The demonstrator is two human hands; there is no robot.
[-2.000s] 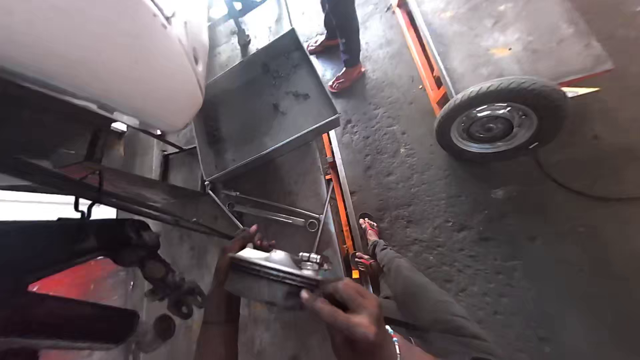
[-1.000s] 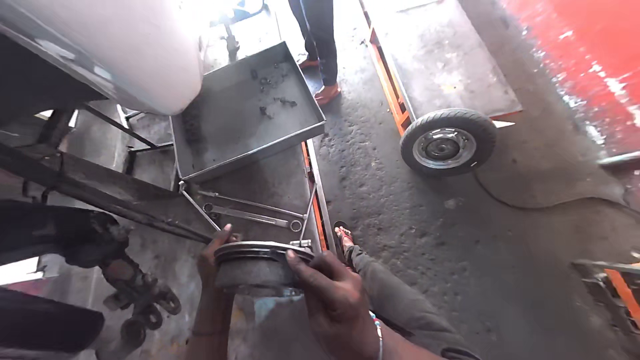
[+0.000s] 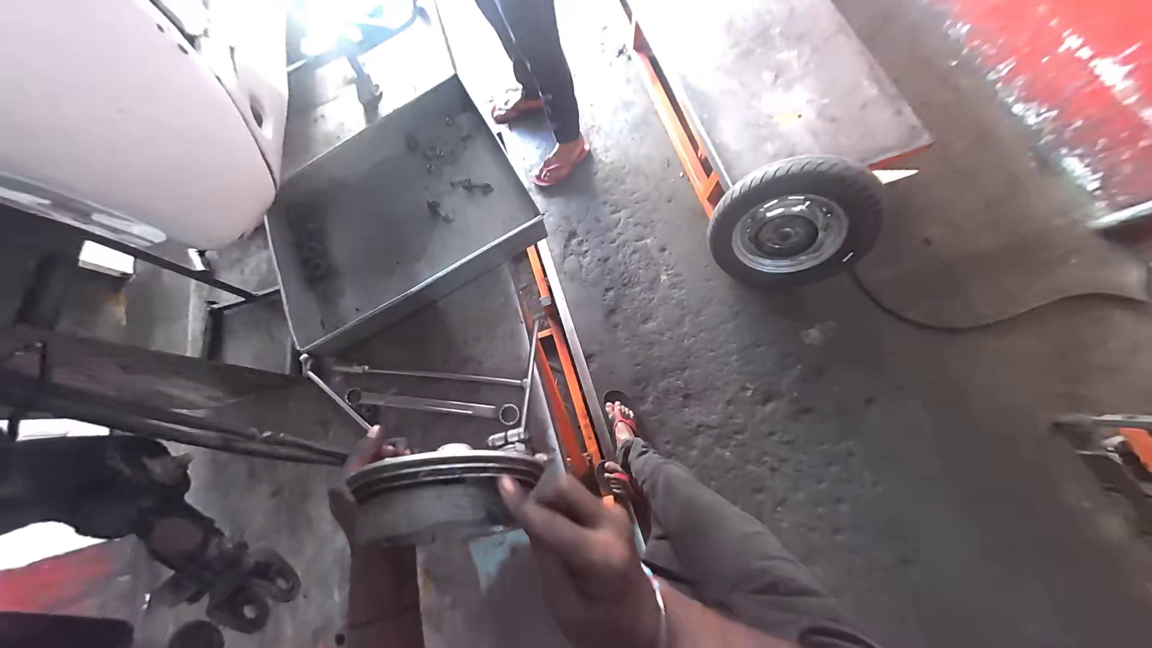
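Observation:
Both my hands hold a round metal part, which looks like a brake drum or backing plate [image 3: 441, 495], with a grooved rim and a small fitting on top. My left hand [image 3: 364, 486] grips its left side, the fingertips showing over the rim. On the right side, my right hand [image 3: 571, 531] has its thumb and bent fingers against the rim. Just beyond the part lie a ring spanner [image 3: 432, 405] and a thin metal rod [image 3: 432, 374]. The underside of the part is mostly hidden.
A grey metal tray [image 3: 405, 216] holds small dark pieces. At the upper right, a wheel with a tyre [image 3: 796, 220] leans on a low orange-framed platform [image 3: 792, 81]. A person's legs [image 3: 544, 72] stand behind the tray. A white body panel [image 3: 126, 117] hangs at the upper left; a cable [image 3: 954, 324] crosses the floor.
Compared with two seconds ago, the round part has been tilted, so its side wall shows more toward me. Both hands stay on it. The view has shifted somewhat.

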